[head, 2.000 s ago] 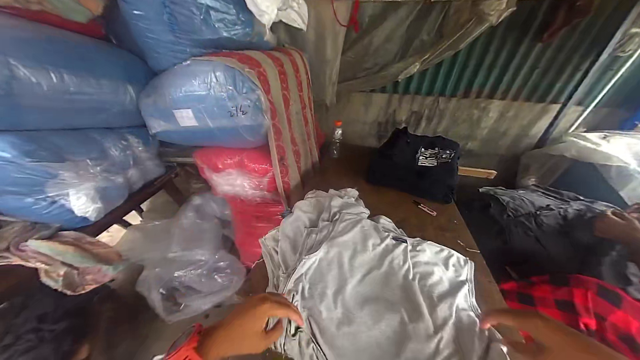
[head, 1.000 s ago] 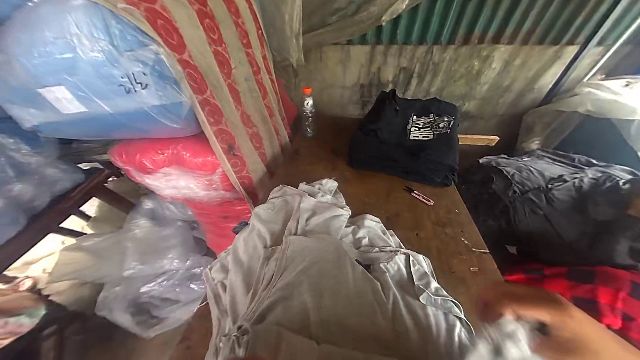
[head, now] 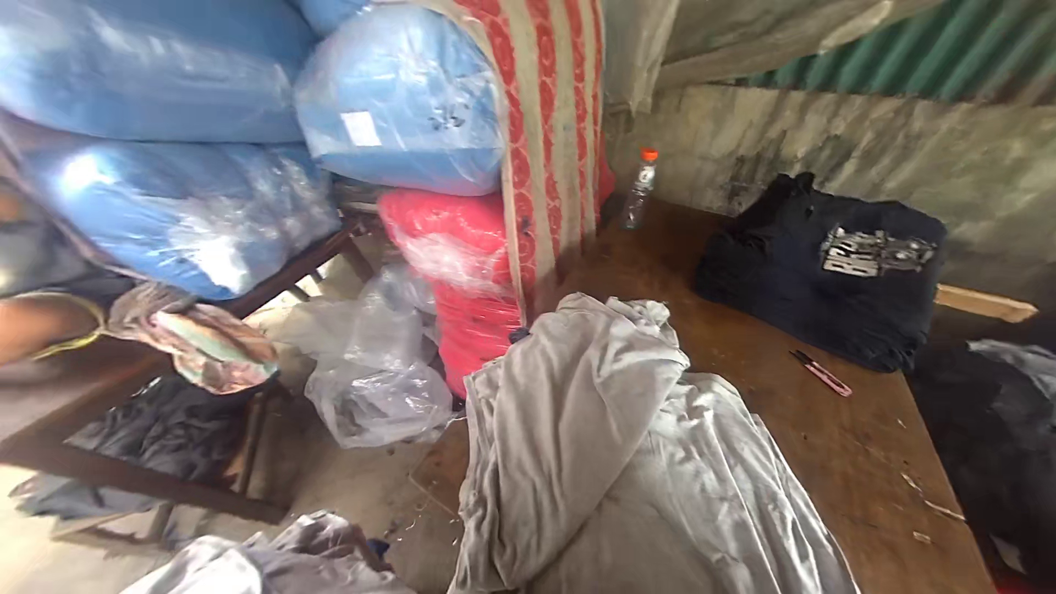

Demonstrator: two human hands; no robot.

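Note:
Neither of my hands shows in the head view. Light grey garments lie in a loose, wrinkled pile on the brown wooden table, running down to the bottom edge. To their right is a pair of thread snips with pink handles. Behind the snips sits a folded stack of black garments with a white print on top. A clear plastic bottle with an orange cap stands at the table's back. Another greyish cloth shows at the bottom left, below table height.
Blue bundles in plastic and a red wrapped bundle stack up at the left. Clear plastic bags lie on the floor. Another person's arm is at the far left, beside a wooden frame. Dark cloth lies right of the table.
Both my hands, over the grey garments two seconds ago, are out of view. The grey garment spread flat then is now bunched. The view has swung left since one second ago.

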